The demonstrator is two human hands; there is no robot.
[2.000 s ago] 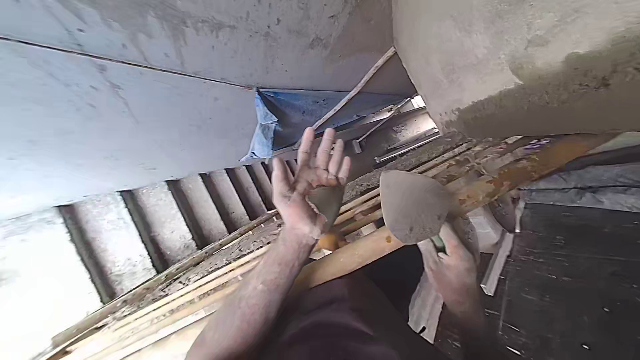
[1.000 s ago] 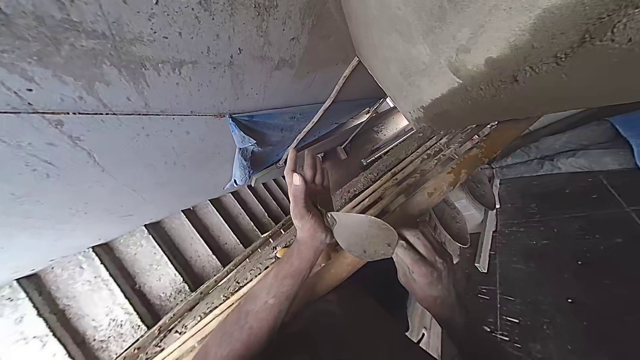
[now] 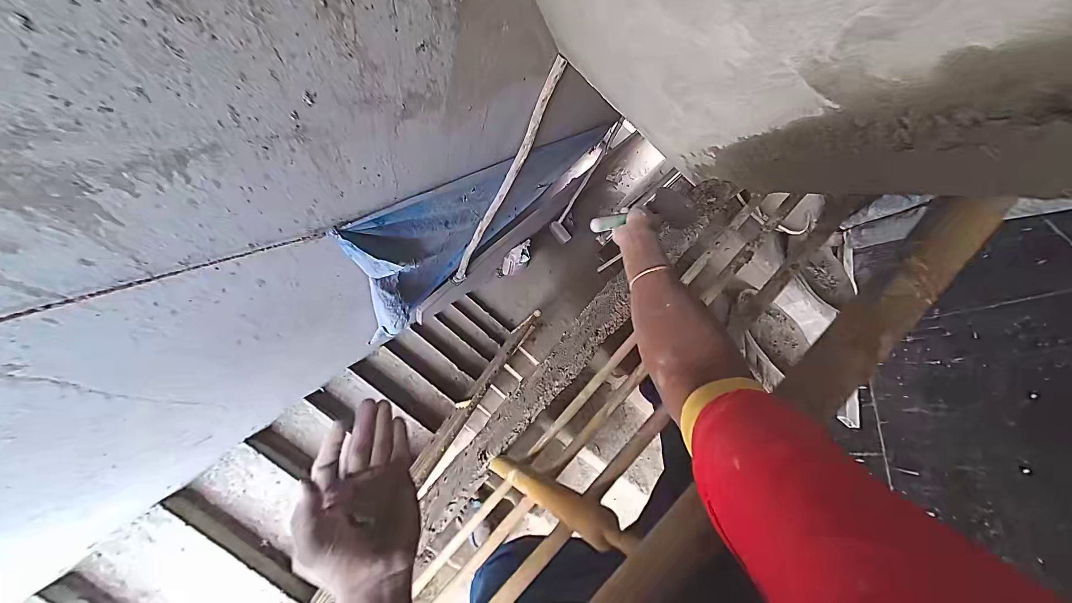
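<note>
My right hand (image 3: 638, 230) is stretched out at the upper middle, closed around the pale green handle of a trowel (image 3: 609, 223). The grey trowel blade (image 3: 677, 208) lies beyond the fist, over the upper end of the rough, mortar-covered ledge (image 3: 578, 335); whether it touches the mortar is not clear. Low on the left, my left hand (image 3: 360, 502) is held palm up with its fingers extended, above the stairs. A small dark smear or bit of mortar shows on its palm, and it grips nothing.
Concrete steps (image 3: 402, 381) descend at left beneath a plastered wall (image 3: 167, 360). A blue tarp (image 3: 452, 226) and a leaning wooden pole (image 3: 511, 172) stand ahead. Bamboo poles (image 3: 578, 410) and a thick timber (image 3: 888, 318) cross below me. A partly wet plastered surface (image 3: 837, 100) overhangs at upper right.
My right hand has reached forward with the trowel to the far ledge. My left hand, whose fingers were at the trowel blade one second ago, is now apart from it, lower and palm up.
</note>
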